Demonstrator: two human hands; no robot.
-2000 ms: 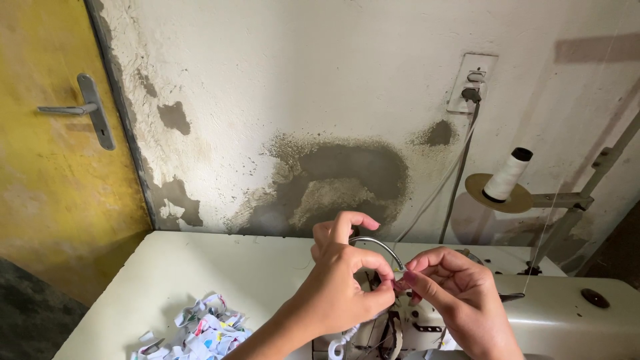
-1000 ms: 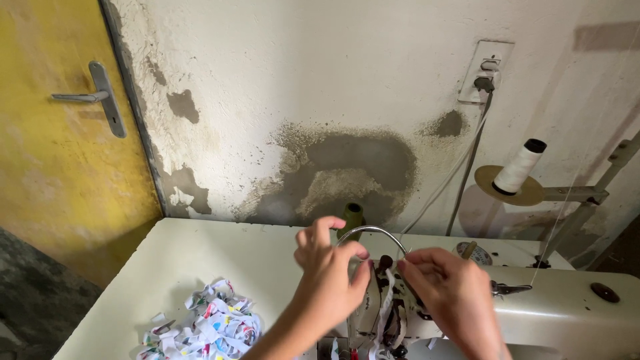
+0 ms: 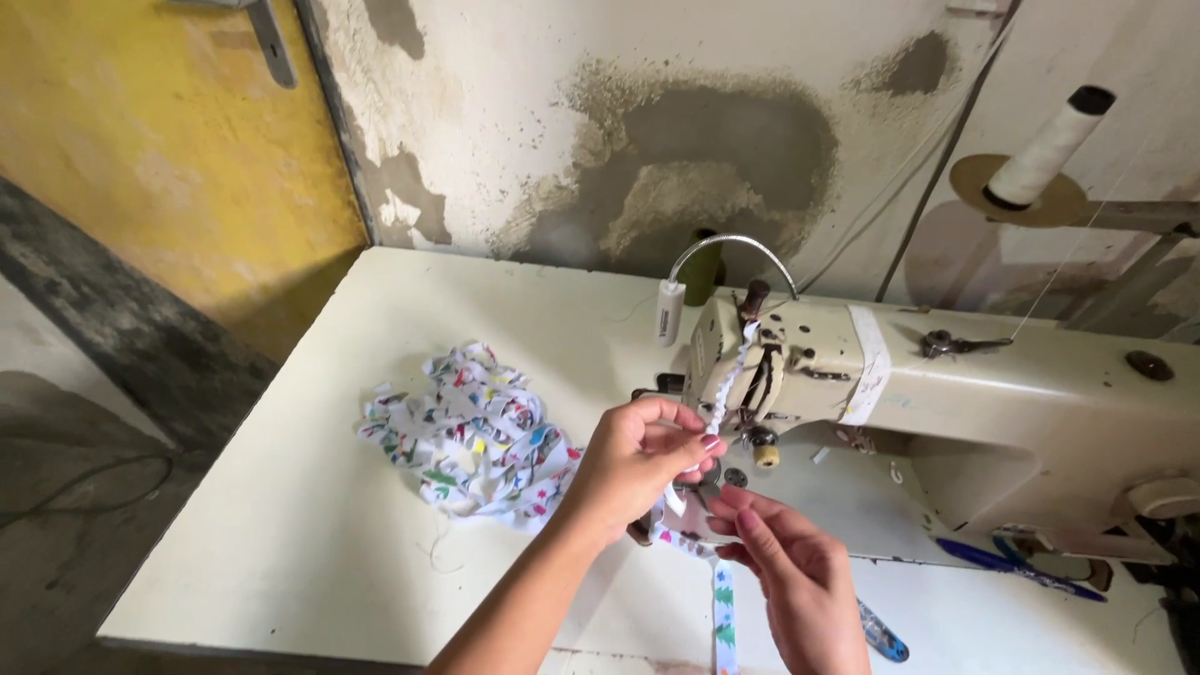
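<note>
A twisted white fabric cord [image 3: 727, 389] hangs from the top knob of an industrial sewing machine [image 3: 994, 375]. My left hand [image 3: 647, 459] pinches its lower part between thumb and fingers, in front of the machine's needle end. Just to the lower right, my right hand [image 3: 783, 562] has thumb and fingertips close together at a small dark object that I cannot make out. Below the hands a printed fabric strip [image 3: 725, 609] with green trees hangs over the table edge. A heap of printed fabric strips [image 3: 478, 431] lies to the left.
A lamp with a bent metal neck [image 3: 668, 309] stands behind the machine head. Blue-handled scissors [image 3: 1022, 567] lie at the right, and a blue tool [image 3: 881, 633] beside my right hand. A white thread cone [image 3: 1050, 155] stands behind. The table's edge [image 3: 234, 647] runs along the front left.
Both hands have come down from the machine's top, by the lamp's neck, to its needle end. The cord now shows hanging from the top knob. The view has tilted down.
</note>
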